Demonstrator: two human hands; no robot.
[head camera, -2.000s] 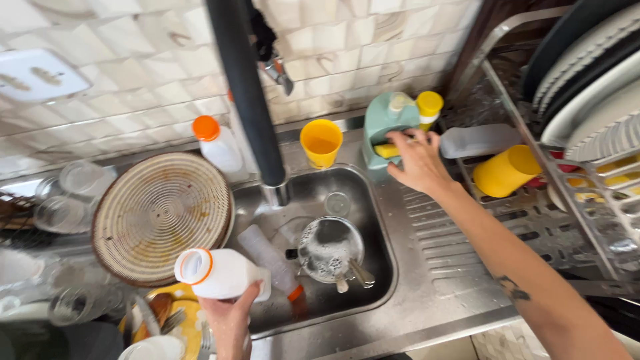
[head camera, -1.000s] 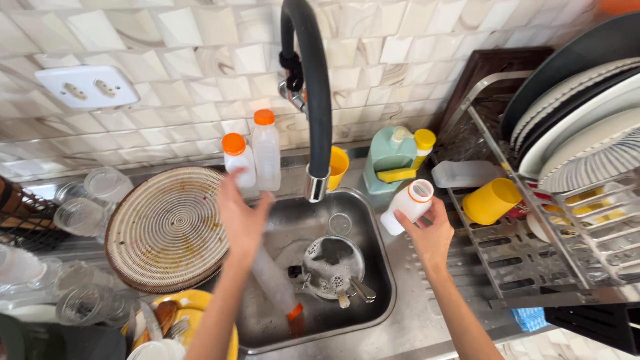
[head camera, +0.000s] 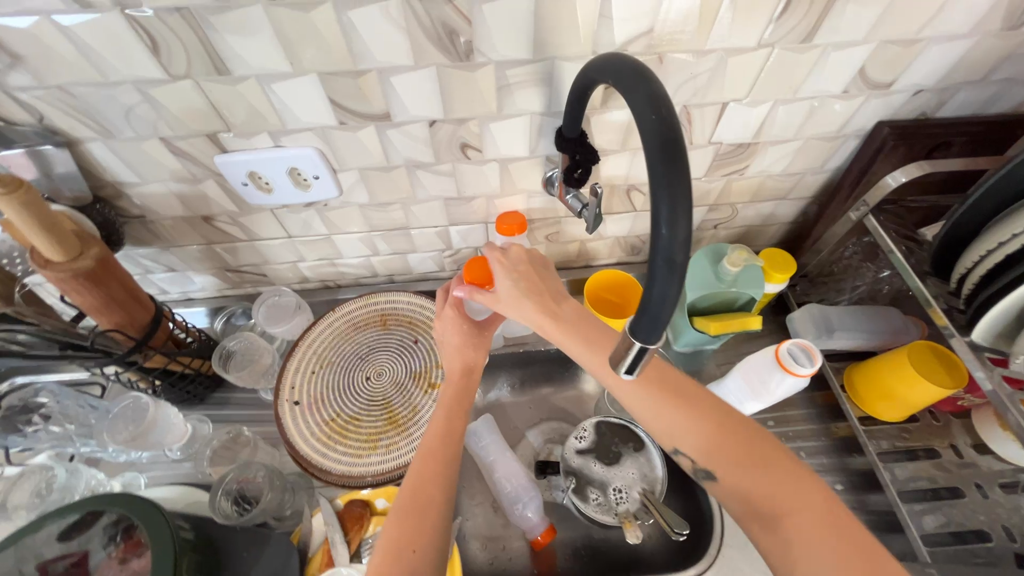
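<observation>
My left hand (head camera: 466, 328) is wrapped around a white plastic bottle (head camera: 478, 308) behind the sink. The fingers of my right hand (head camera: 524, 280) grip that bottle's orange cap (head camera: 478, 273). Just behind stands another bottle with an orange cap (head camera: 511, 224). An uncapped white bottle (head camera: 764, 376) with an orange neck ring leans on the drainboard at the right. In the sink (head camera: 528, 384) lie a translucent bottle with an orange cap (head camera: 508, 480) and a metal pot (head camera: 614, 468) of soapy water with cutlery in it.
A black faucet (head camera: 672, 192) arches over the sink. Left are a round patterned plate (head camera: 376, 384) and several glasses (head camera: 240, 360). Right are a yellow cup (head camera: 612, 296), a green soap dispenser (head camera: 724, 280) with a yellow sponge (head camera: 726, 323), and a metal dish rack (head camera: 888, 480).
My right hand has let go of the uncapped bottle, now on the drainboard, and has moved left to the orange cap. My left hand has taken hold of the capped bottle.
</observation>
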